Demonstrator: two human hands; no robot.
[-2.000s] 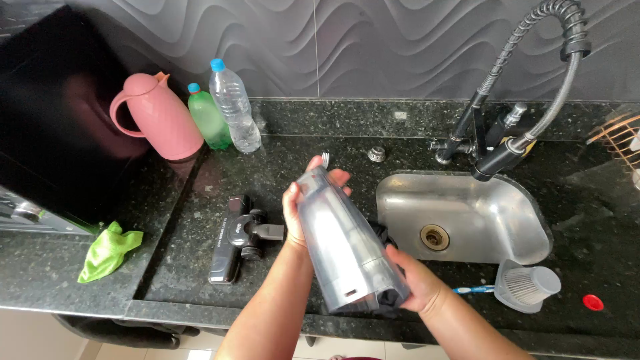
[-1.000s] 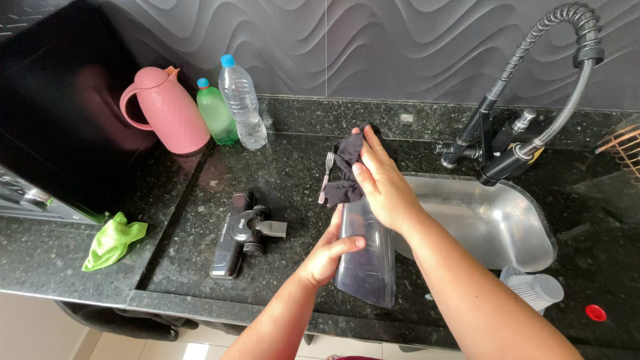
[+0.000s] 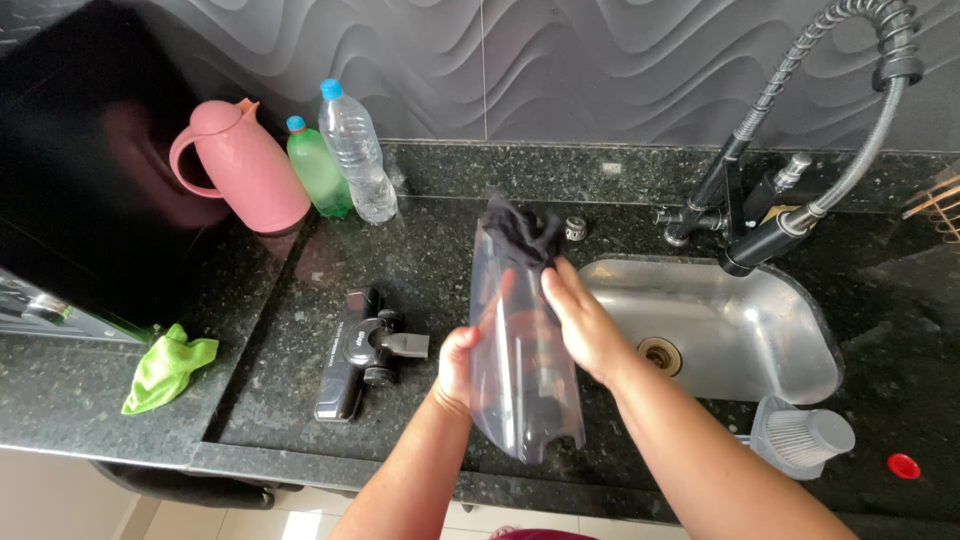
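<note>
A clear plastic dust container (image 3: 517, 360), likely from a vacuum cleaner, is held between my two hands over the counter, left of the sink. My left hand (image 3: 455, 369) grips its left side near the middle. My right hand (image 3: 585, 319) lies on its upper right side, its fingertips at a bunched black cloth (image 3: 521, 232) that covers the container's top end. How much of the cloth is inside the container cannot be told. A black vacuum floor head (image 3: 360, 352) with small wheels lies on the counter to the left of my left hand.
Steel sink (image 3: 712, 322) with a black spring faucet (image 3: 772, 240) to the right; pleated filter (image 3: 802, 439) and red cap (image 3: 904, 466) near the front. Pink thermal jug (image 3: 244, 169), green bottle (image 3: 319, 172), clear bottle (image 3: 356, 154) at the back; green cloth (image 3: 169, 370) at left.
Since two seconds ago the container has been turned and the black cloth has come to its top end. Over the last second my right hand has moved down from the cloth onto the container's side.
</note>
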